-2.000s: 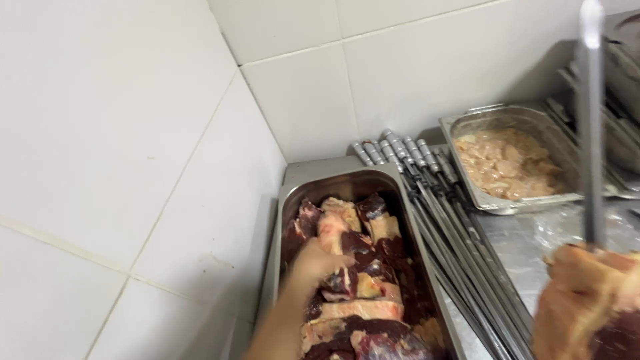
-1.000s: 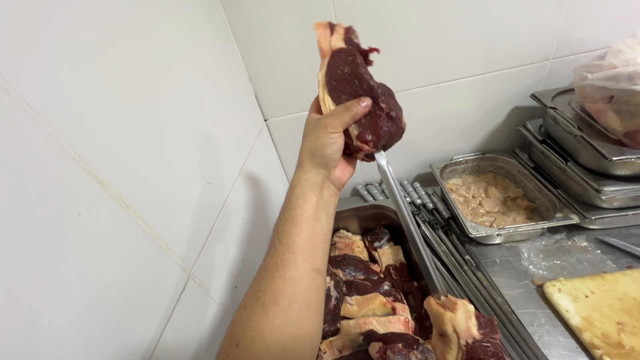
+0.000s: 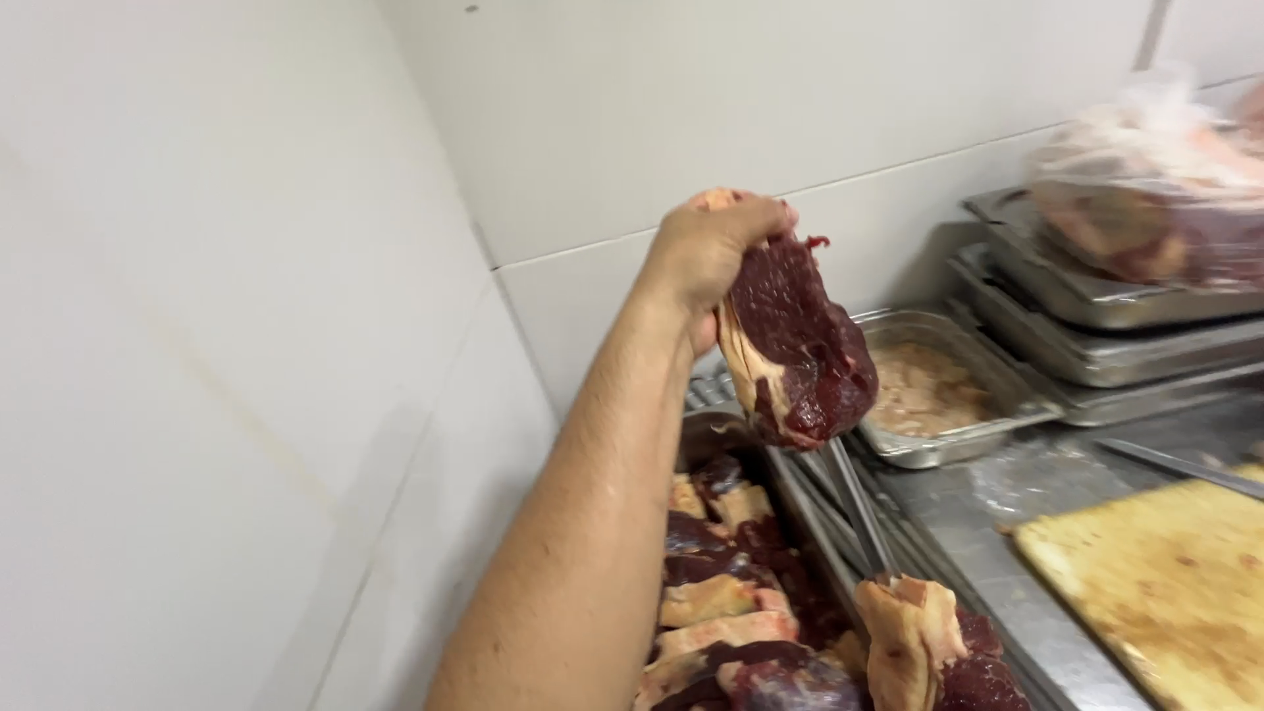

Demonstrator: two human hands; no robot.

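Note:
My left hand point(image 3: 706, 257) grips the fatty upper end of a dark red slab of raw meat point(image 3: 800, 346), in the middle of the head view. The slab's lower end sits on a flat metal skewer point(image 3: 859, 513), its tip hidden in the meat. Lower on the same skewer is another piece of raw meat with a fat cap point(image 3: 913, 642). Below and behind my forearm, a deep steel pan point(image 3: 780, 484) holds several raw meat pieces point(image 3: 726, 632). My right hand is out of view.
More skewers point(image 3: 711, 390) lie beside the pan. A steel tray of pale meat point(image 3: 923, 395) stands behind. To the right are stacked steel pans point(image 3: 1096, 360) bearing a plastic bag of meat point(image 3: 1155, 197), a knife point(image 3: 1175, 466) and a stained yellow cutting board point(image 3: 1165, 583). Tiled walls close off the left and back.
My left hand was in the pan two seconds ago, then held the slab at the skewer's tip. Its grip has shifted to the slab's top, and the slab now hangs lower along the skewer.

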